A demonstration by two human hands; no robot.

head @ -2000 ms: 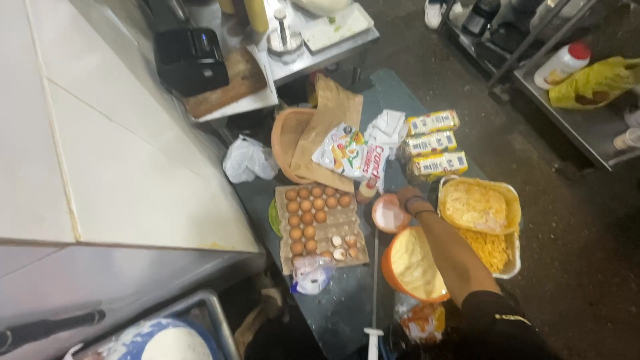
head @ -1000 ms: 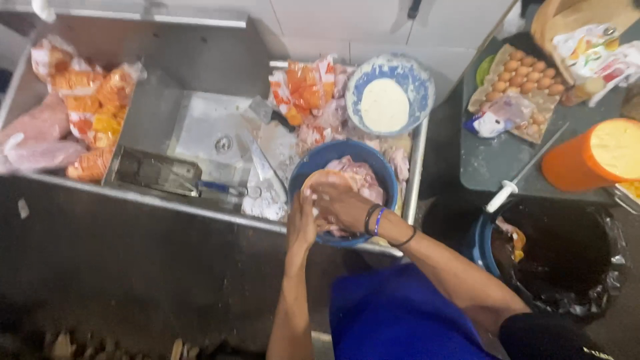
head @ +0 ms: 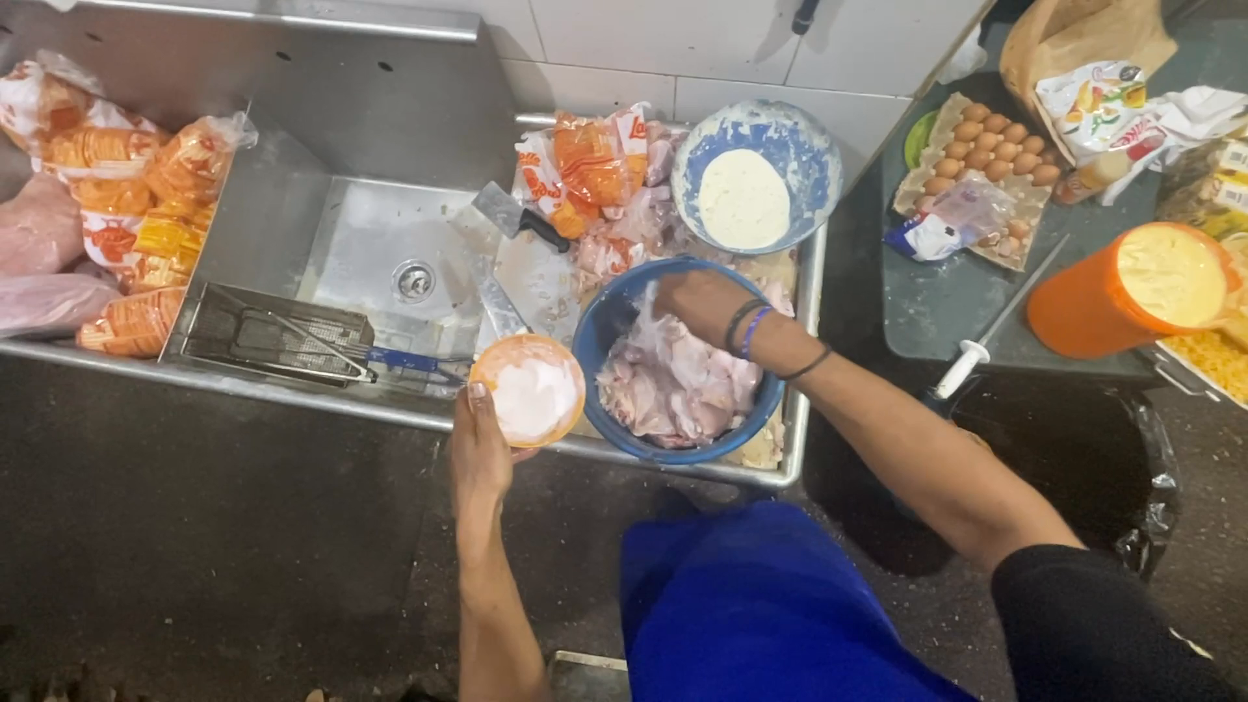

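Note:
My left hand (head: 483, 444) holds a small orange bowl (head: 527, 390) of white powder, tilted toward the camera, at the left side of a blue tub. Raw chicken pieces (head: 682, 390) fill much of that blue tub (head: 589, 336), which stands on the sink's right-hand ledge. Over the tub's upper part is my right hand (head: 697, 297), bent down above the chicken; its fingertips are hidden, and whether they hold anything does not show. Behind the tub, a blue bowl (head: 819, 166) contains a pale powder or batter.
A cleaver (head: 522, 216), a knife (head: 502, 302) and a wire fryer basket (head: 278, 331) lie in or beside the steel sink (head: 375, 229). Bagged food (head: 117, 185) fills the left side. Right: eggs (head: 975, 146), an orange container (head: 1092, 302), a sharpening steel (head: 1014, 292), a lined bin (head: 1155, 487).
The view has swung from the table to the sink. Since one second ago my hands have separated: the left has moved out with the orange bowl, while the right remains over the tub.

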